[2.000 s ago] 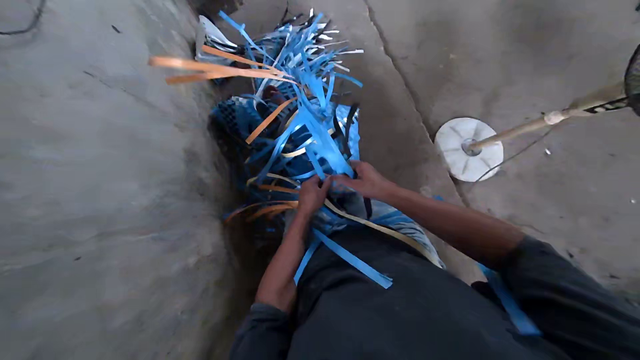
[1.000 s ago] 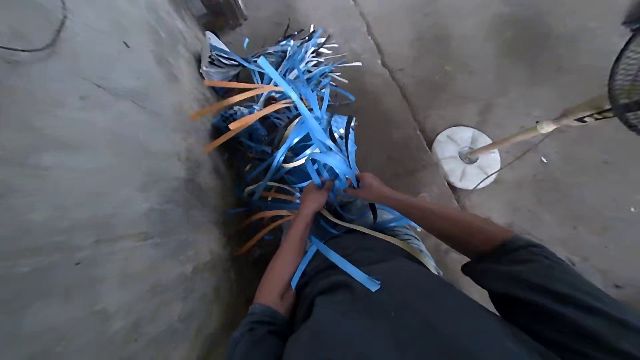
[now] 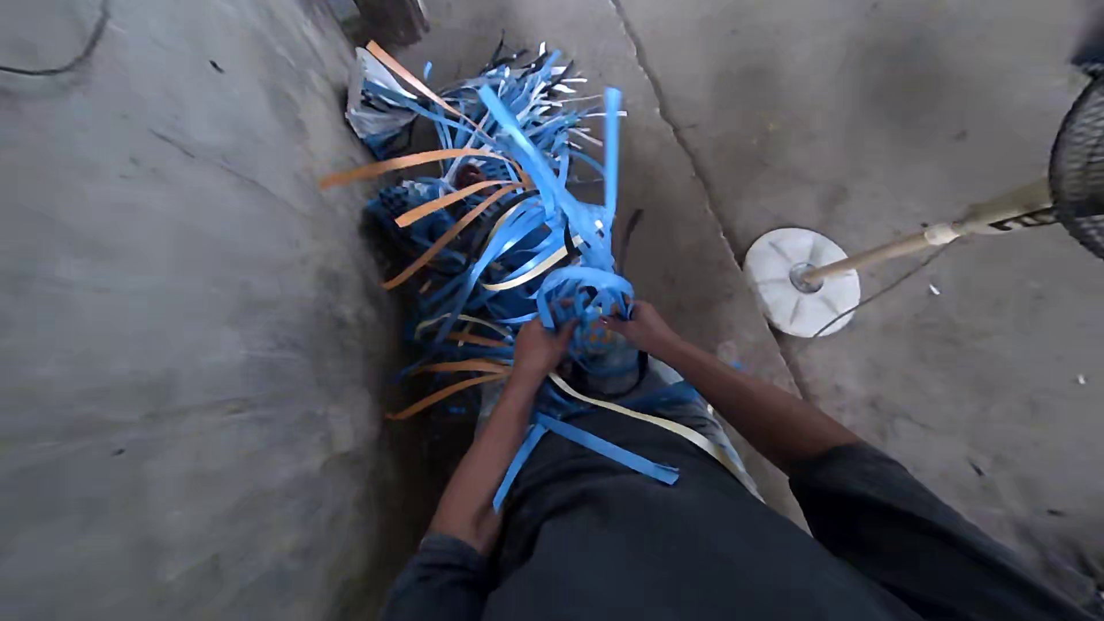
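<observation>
A loosely looped bunch of blue plastic straps lies between my two hands, near the middle of the view. My left hand grips the bunch on its left side, and my right hand pinches it on the right. Long blue strap ends rise from it, away from my body. Orange straps fan out to the left, and a cream strap runs across toward my clothing. Beyond lies a heap of blue, white and black strips. My fingertips are partly hidden by the straps.
A grey concrete wall stands close on the left. To the right, a stand fan's round white base sits on the concrete floor, with its pole and caged head at the right edge. A thin cable runs by the base.
The straps at my hands now form an open round loop, where they were bunched close together before. The long blue and orange ends have shifted. Both hands remain on the straps.
</observation>
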